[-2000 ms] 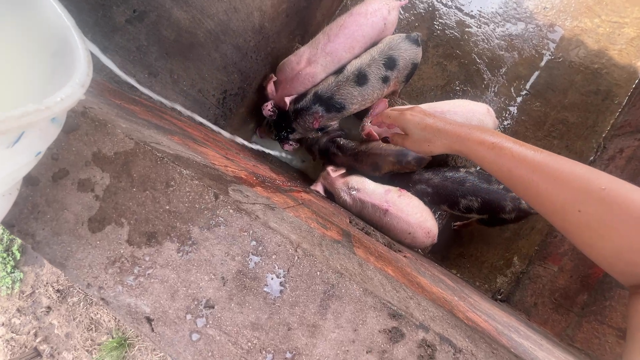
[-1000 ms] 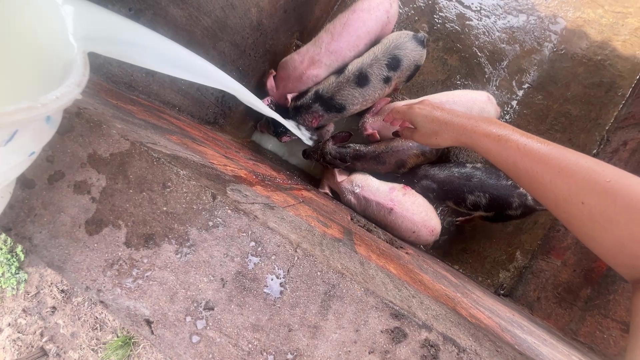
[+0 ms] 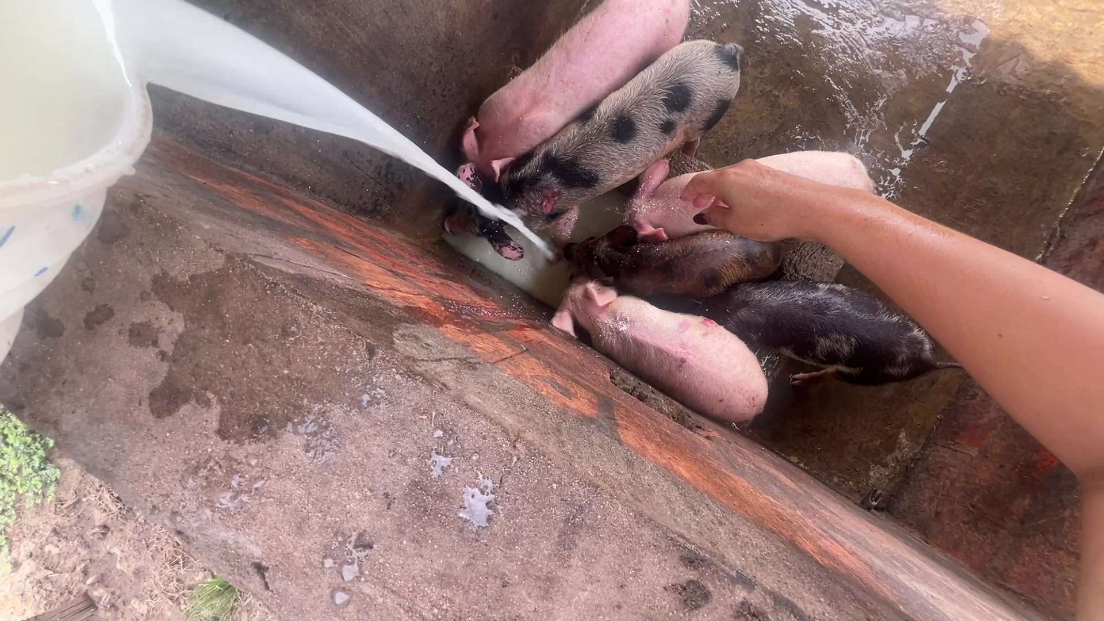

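A whitish plastic bucket (image 3: 65,198) tilts in at the upper left, and a broad stream of milky liquid (image 3: 345,121) pours from its lip into the pen's corner. My left hand is out of view. My right hand (image 3: 746,200) reaches in from the right with bent fingers, over a pink piglet (image 3: 819,168) near its head; whether it touches is unclear. Around the liquid crowd a larger pink piglet (image 3: 586,73), a black-spotted piglet (image 3: 642,121), a brown piglet (image 3: 690,263), a dark piglet (image 3: 828,328) and another pink piglet (image 3: 681,354). Their snouts are mostly hidden.
A concrete wall with a worn reddish edge (image 3: 535,371) runs diagonally between me and the piglets. Its broad top (image 3: 285,483) bears wet patches and splashes. The pen floor (image 3: 949,112) is wet. Green plants (image 3: 21,466) and bare soil (image 3: 112,543) lie at the lower left.
The stream from the bucket has grown from a thin trickle along the wall to a wide flow. My right hand has moved slightly right. Milky liquid now shows between the piglets' heads.
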